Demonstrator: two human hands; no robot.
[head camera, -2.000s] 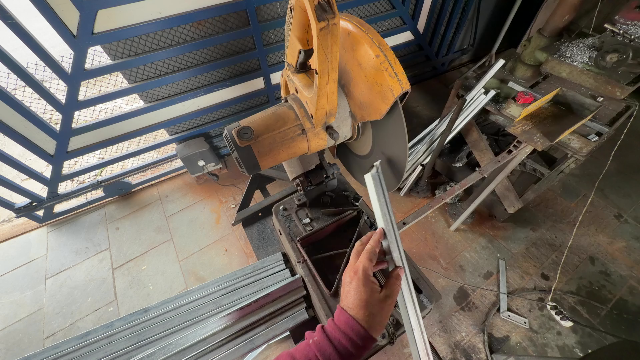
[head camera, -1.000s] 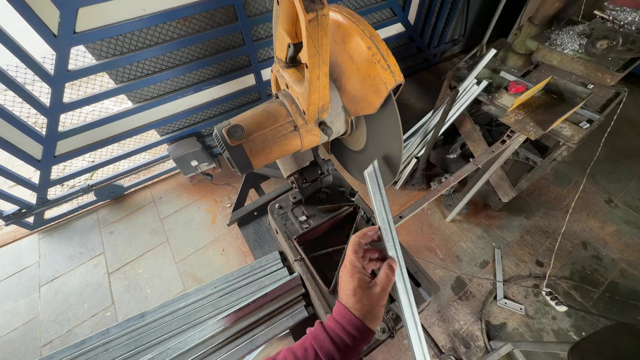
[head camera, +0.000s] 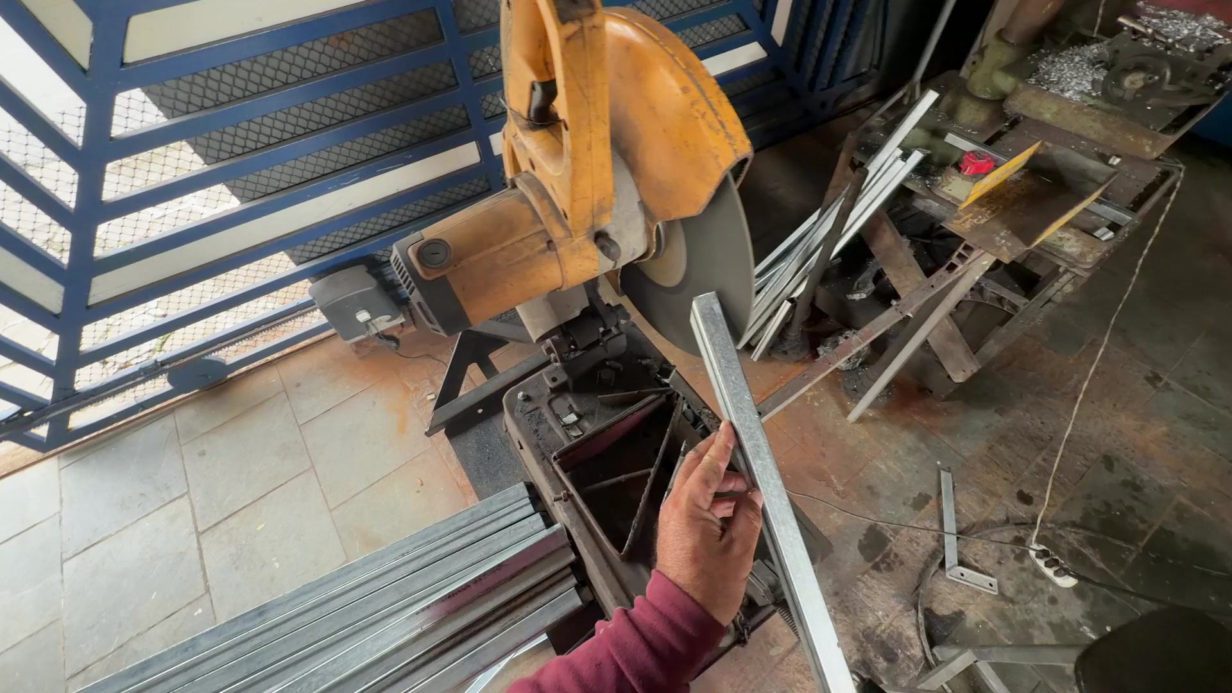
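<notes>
My left hand (head camera: 710, 520), in a maroon sleeve, grips a galvanized steel profile (head camera: 760, 452) by its edge with fingers and thumb. The profile slants from the bottom edge up to its cut end, which appears in front of the abrasive disc (head camera: 712, 260) of a yellow chop saw (head camera: 568, 221). The saw head is raised above its dark metal base (head camera: 602, 481). Several long steel profiles (head camera: 385, 606) lie side by side at lower left, their ends near the base. My right hand is out of view.
A blue metal gate (head camera: 289, 135) stands behind the saw. Cut profiles (head camera: 847, 221) lean beside a cluttered metal bench (head camera: 1078, 135) bearing shavings and a red tape measure (head camera: 976, 162). On the floor lie an L-shaped metal piece (head camera: 953, 539), a power strip (head camera: 1052, 566) and cables.
The profile in my left hand has turned about its length, so a different face shows. My grip stays at about the same place on it. The saw head stays raised.
</notes>
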